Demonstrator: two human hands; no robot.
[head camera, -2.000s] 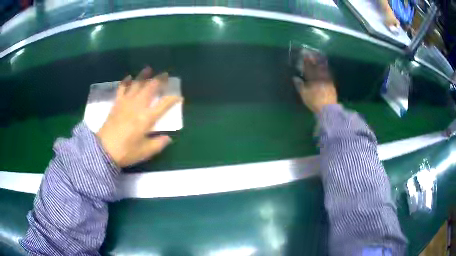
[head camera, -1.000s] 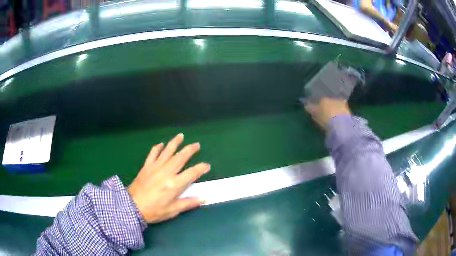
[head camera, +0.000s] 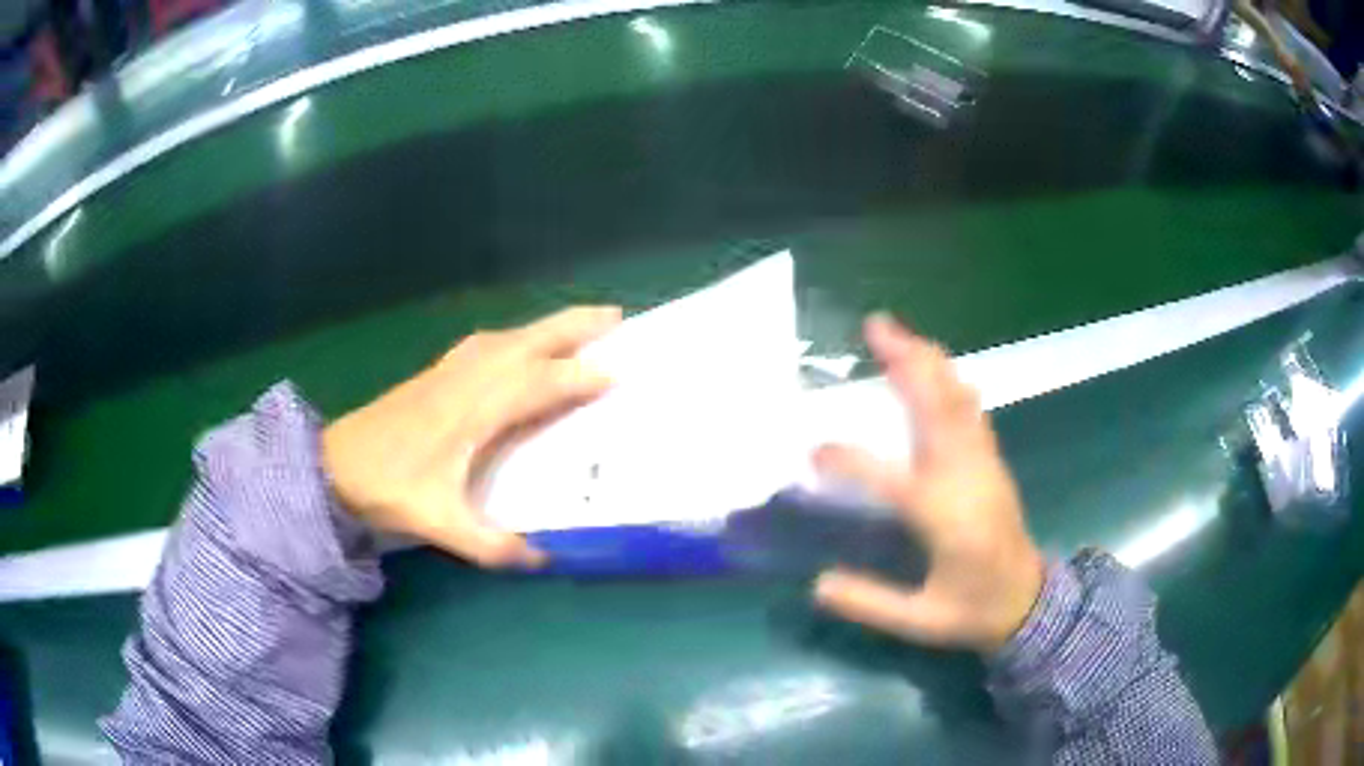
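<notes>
A white-and-blue retail box (head camera: 643, 449) is in front of me over the white edge strip, with its white top up and its blue side towards me. My left hand (head camera: 464, 434) holds the box's left end, thumb low and fingers over the top. My right hand (head camera: 950, 516) is at the right end with fingers spread, blurred; whether it touches the box is unclear. A plain white piece (head camera: 868, 419) and a shiny clear piece (head camera: 826, 332) show at the box's right end.
A clear plastic tray (head camera: 920, 75) lies on the far belt (head camera: 524, 180). Shiny clear inserts (head camera: 1298, 431) lie on the near ledge at right. Part of another white-and-blue box (head camera: 14, 427) shows at the left edge. The white strip (head camera: 1152, 332) runs between belt and ledge.
The right hand has come back from the far right of the belt towards the middle. The left hand, empty before, now holds a box. The earlier box at left has moved almost out of view.
</notes>
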